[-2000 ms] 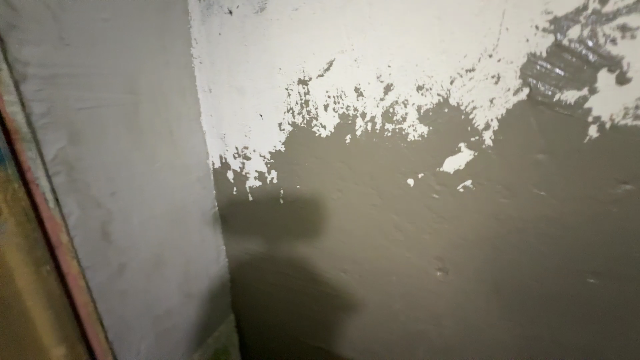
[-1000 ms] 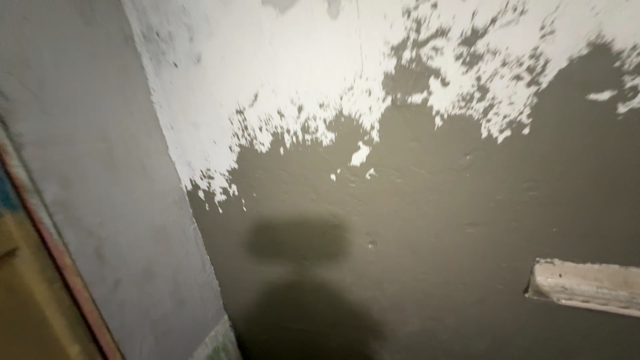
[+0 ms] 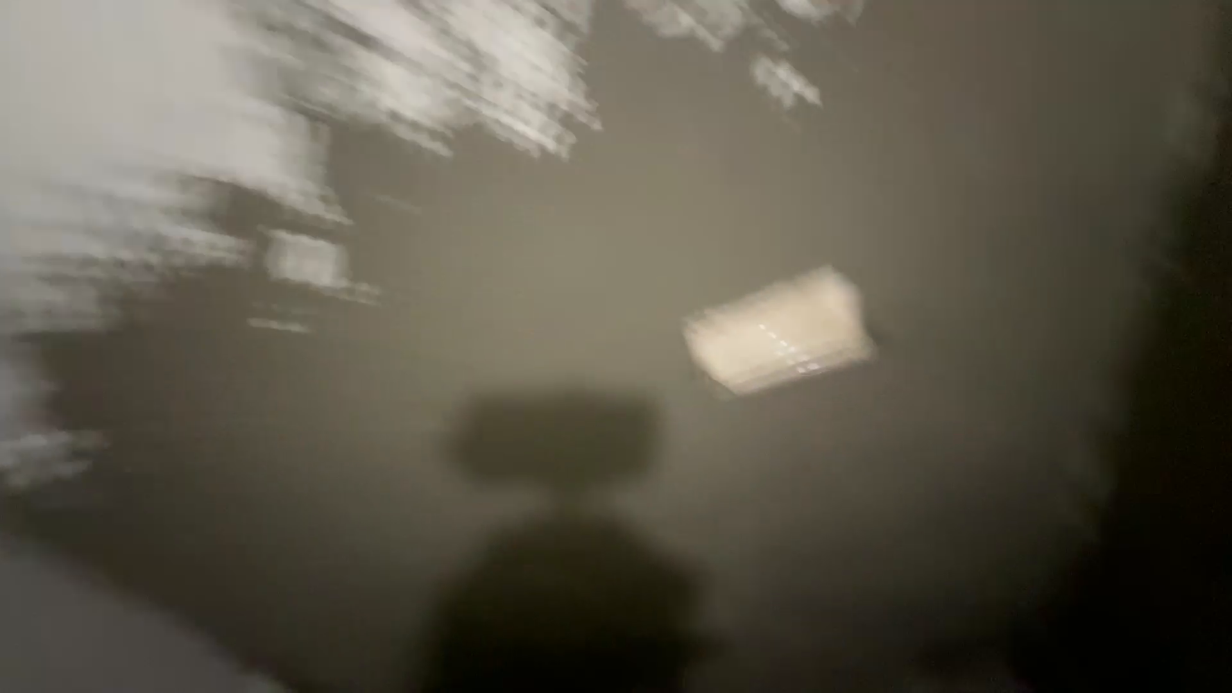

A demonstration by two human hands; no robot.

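Note:
Neither my left hand nor my right hand is in view, so what they hold cannot be seen. Ahead is a wall with a grey-brown coat [image 3: 597,250] that looks like plaster, blurred by motion. Ragged white patches [image 3: 106,115] show at the upper left and along the top. A pale, roughly rectangular block-like piece [image 3: 784,332] appears against the coated wall, right of the middle, tilted up to the right. Whether it is fixed in the wall or stands out from it cannot be told.
A dark shadow [image 3: 568,597] with a rounded lower part and a box-like top falls on the wall at the bottom middle. A grey surface [image 3: 87,626] cuts across the lower left corner. The right edge is very dark.
The view has swung strongly and tilted. The pale piece, partly visible at the right edge one second ago, now shows whole. The coloured edge at the left has left the view.

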